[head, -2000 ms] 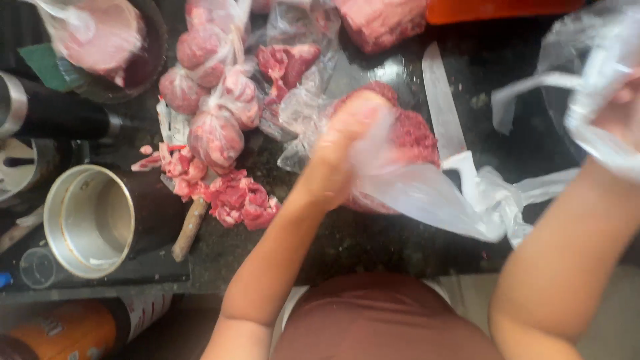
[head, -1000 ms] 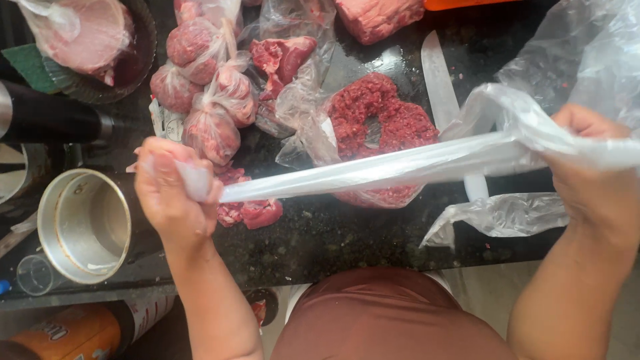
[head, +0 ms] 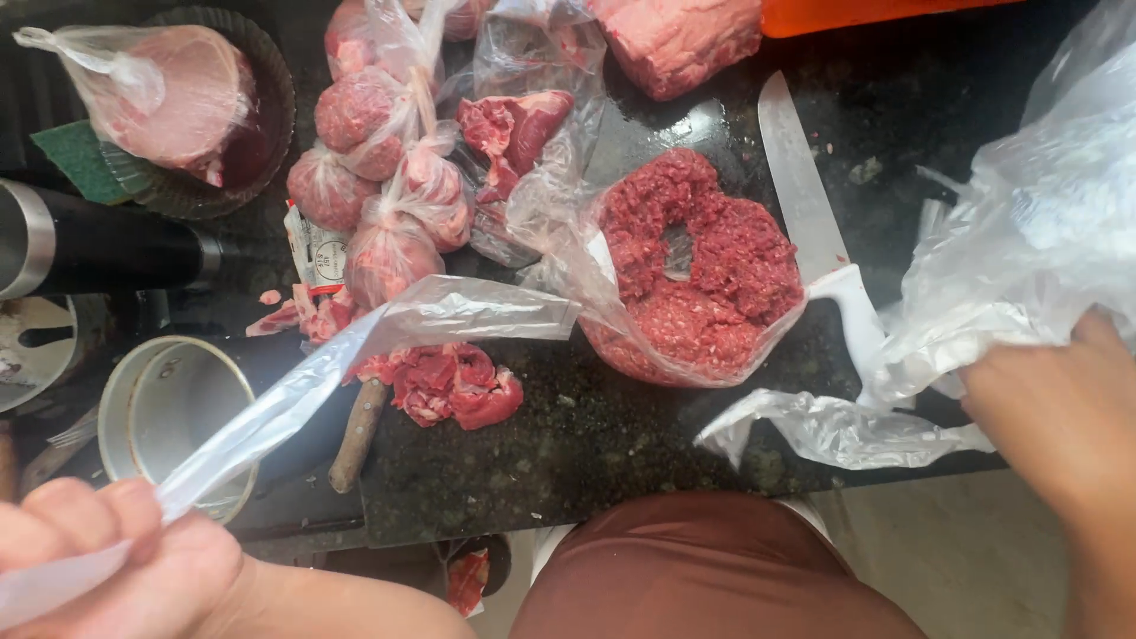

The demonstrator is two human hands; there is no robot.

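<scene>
My left hand (head: 115, 555), at the lower left, is closed around a long strip of clear plastic (head: 355, 355) that reaches up over the meat scraps (head: 457, 386). At the right edge my right hand (head: 1056, 408) is on a bunch of clear plastic bags (head: 1003, 257); its fingers are partly hidden. Between the hands lies an open bag of ground meat (head: 745, 257) with a hollow in its middle. A white-handled kitchen knife (head: 808, 186) lies beside it, its handle partly under plastic. Another crumpled piece of plastic (head: 843, 430) is near the counter's front edge.
Knotted bags of ground meat (head: 355, 111) stand left of centre. Behind are a large piece of raw meat (head: 679, 40) and an orange container (head: 870, 13). At left are bagged meat (head: 177, 98) in a glass dish, a green scouring pad (head: 80, 160), a metal pot (head: 169, 408) and a wooden handle (head: 358, 435).
The plastic stretched between both hands one second ago is now apart: a strip trails from my left hand, lower left, and the bunched bags are at my right hand, further right.
</scene>
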